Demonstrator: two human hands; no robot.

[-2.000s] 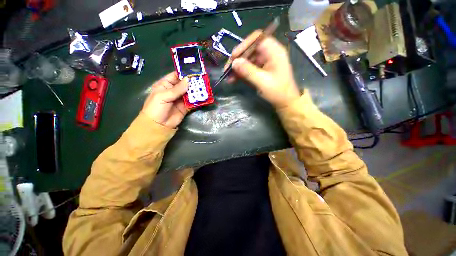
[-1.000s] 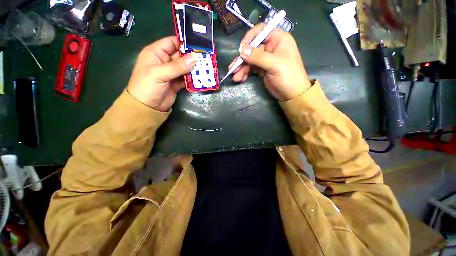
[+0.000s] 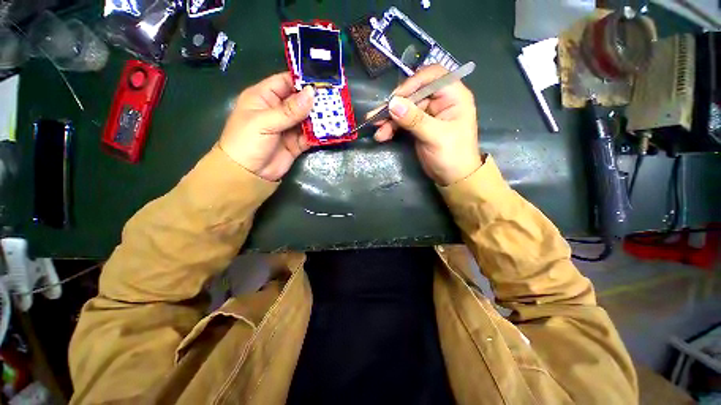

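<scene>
My left hand (image 3: 271, 125) holds a red phone housing (image 3: 348, 101) by its left side, thumb on the board's edge. In the housing are a dark LCD screen (image 3: 320, 65) at the top and a white-blue circuit board (image 3: 330, 113) with keypad spots below. My right hand (image 3: 431, 119) holds slim metal tweezers (image 3: 431, 85), tip at the housing's lower right edge; whether the tip touches, I cannot tell. My left fingers are partly hidden behind the housing.
On the green mat (image 3: 356, 225) lie a second red housing (image 3: 133, 111), a dark phone-like block (image 3: 52, 174), a silver-grey front housing (image 3: 403, 32) and a brown block (image 3: 368, 46). At right are a thick dark corded tool (image 3: 607, 170), a solder reel (image 3: 615, 47) and a beige box (image 3: 666, 83).
My right hand and the tweezers have come down to the housing's lower right edge. The view has shifted. My left hand keeps hold of the housing.
</scene>
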